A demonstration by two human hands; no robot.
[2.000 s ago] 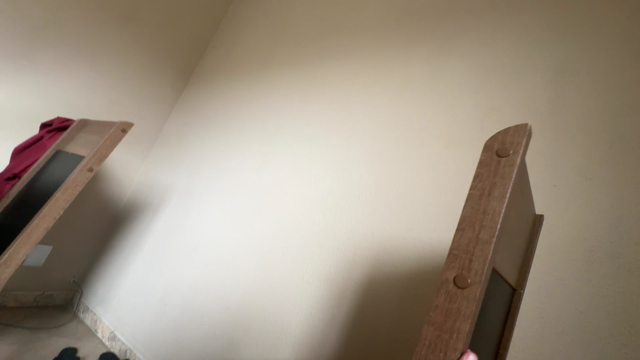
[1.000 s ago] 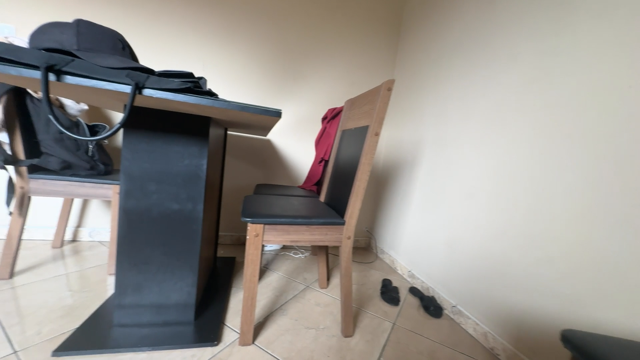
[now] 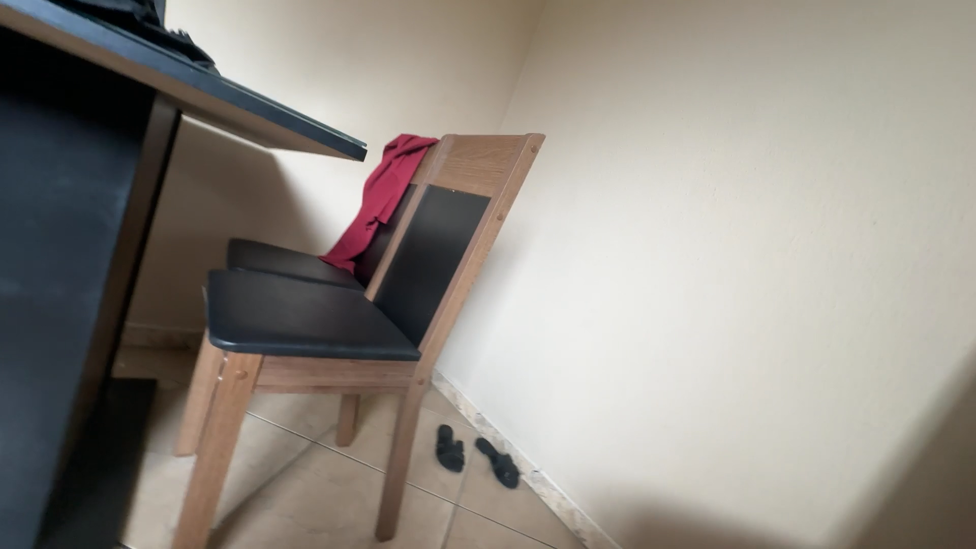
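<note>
Neither my left hand nor my right hand is in the head view. A wooden chair with a black padded seat [image 3: 305, 314] and a black back panel [image 3: 435, 259] stands at the centre left, beside the table. Directly behind it is a second chair with a black seat [image 3: 286, 261]. A dark red cloth [image 3: 385, 194] hangs over the back of that second chair and reaches down to its seat.
At the left is a table with a dark top [image 3: 267, 107] and a thick black pedestal [image 3: 61, 252]; dark fabric [image 3: 152, 30] lies on it. Black sandals [image 3: 450, 448] rest on the tiled floor [image 3: 320, 488] near the pale wall [image 3: 724, 252].
The view has swung widely. Two seconds ago a fingertip showed at a wooden chair back at the lower right; neither is in view now. The cap and bag seen a second ago are out of view.
</note>
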